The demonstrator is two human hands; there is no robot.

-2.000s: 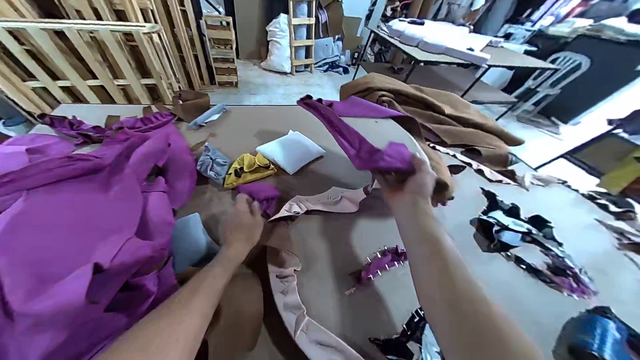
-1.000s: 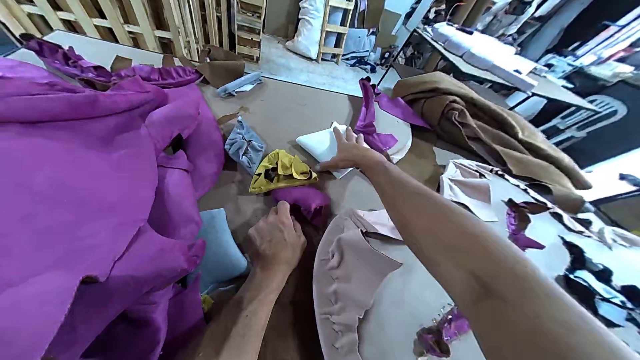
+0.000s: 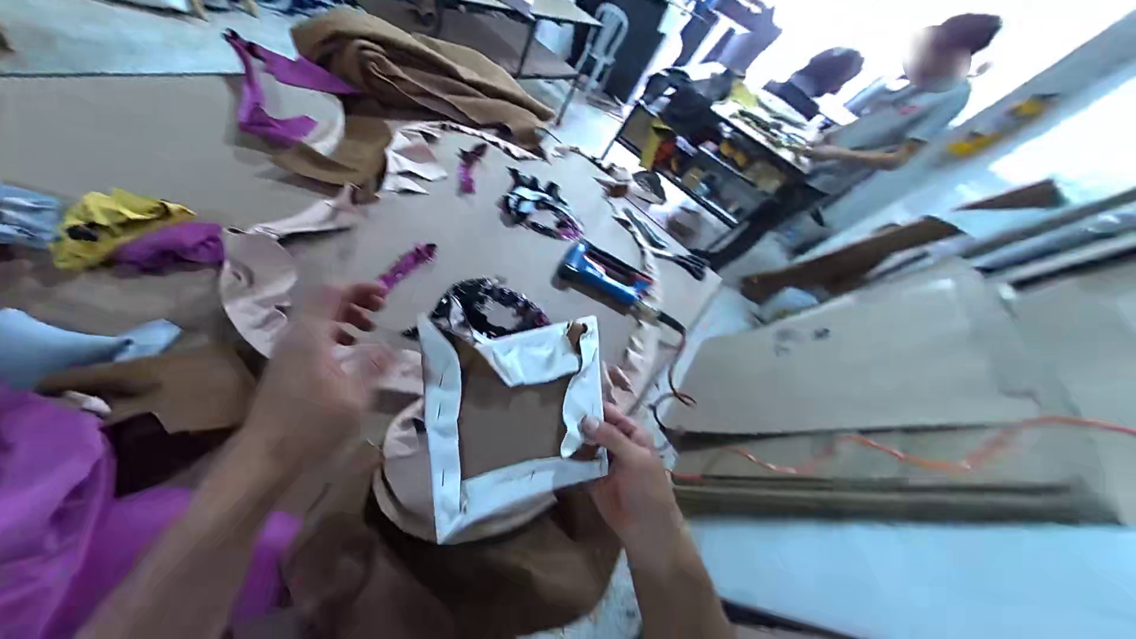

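Observation:
My right hand (image 3: pixel 626 448) grips the right edge of a square brown panel (image 3: pixel 515 417), whose border of white material (image 3: pixel 497 488) is folded over and stapled on the side facing me. To the left of the panel is my left hand (image 3: pixel 324 355), blurred, fingers spread and holding nothing. Just beyond the panel lies a ring of dark scraps (image 3: pixel 488 306). A blue electric staple gun (image 3: pixel 603 275) with a cord rests on the table farther right. A pale pink strip of material (image 3: pixel 257 284) lies curved behind my left hand.
Purple material (image 3: pixel 44 515) is heaped at the lower left, with yellow (image 3: pixel 115 222) and light blue (image 3: pixel 71 342) pieces above it. Brown cloth (image 3: pixel 426 67) is piled at the back. Black-handled scissors (image 3: pixel 666 244) lie near the table's right edge. A person (image 3: pixel 914 115) stands at another bench.
My right hand now holds the white-bordered panel; a second ago it was at a white piece farther back. My left hand has come up off the purple piece. The view has swung right.

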